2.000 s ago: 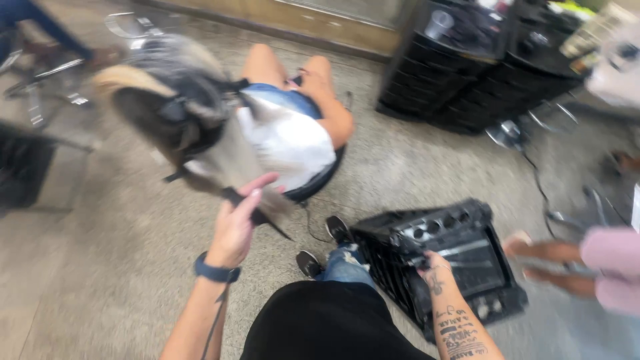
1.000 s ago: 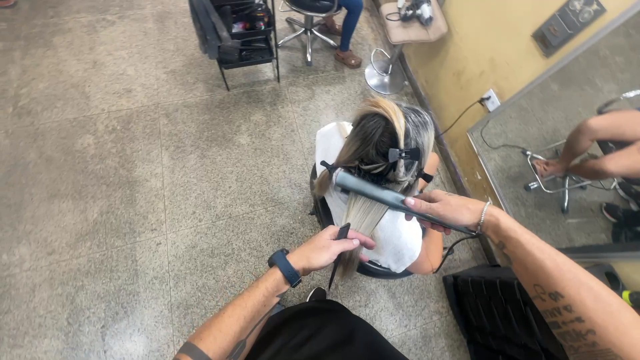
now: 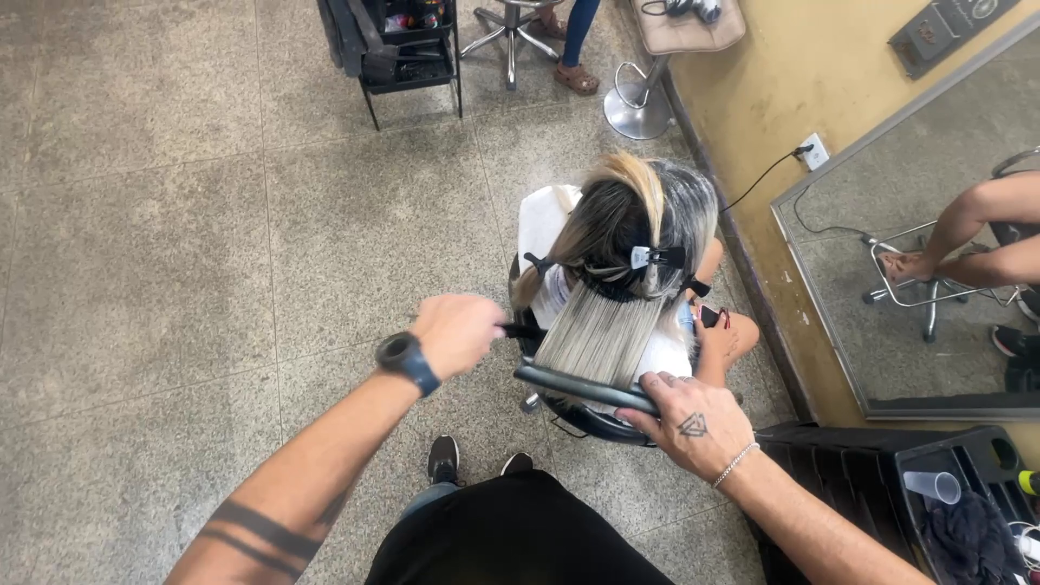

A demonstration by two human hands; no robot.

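Observation:
A seated person's hair (image 3: 605, 333) hangs straight down the back in a flat, light grey section, with darker hair above it. My right hand (image 3: 699, 418) grips a dark hair straightener (image 3: 585, 388), which lies across the lower part of that section. My left hand (image 3: 457, 337) is closed on the handle of a black comb (image 3: 524, 331), just left of the hair. A black and silver hair clip (image 3: 656, 257) holds the upper hair, and a dark clip (image 3: 536, 262) sits at each side. A white towel (image 3: 540, 219) covers the person's shoulders.
A black trolley (image 3: 918, 455) with a plastic cup (image 3: 932, 486) stands at the lower right. Along the yellow wall are a framed mirror (image 3: 918, 244) and a socket (image 3: 812, 152) with a plugged cord. A stool (image 3: 638, 110) and a tool cart (image 3: 410, 81) stand behind.
Between one second ago and now, the straightener has moved from up beside the clipped hair to lower on the loose section. My left hand has come away from the strands to their left.

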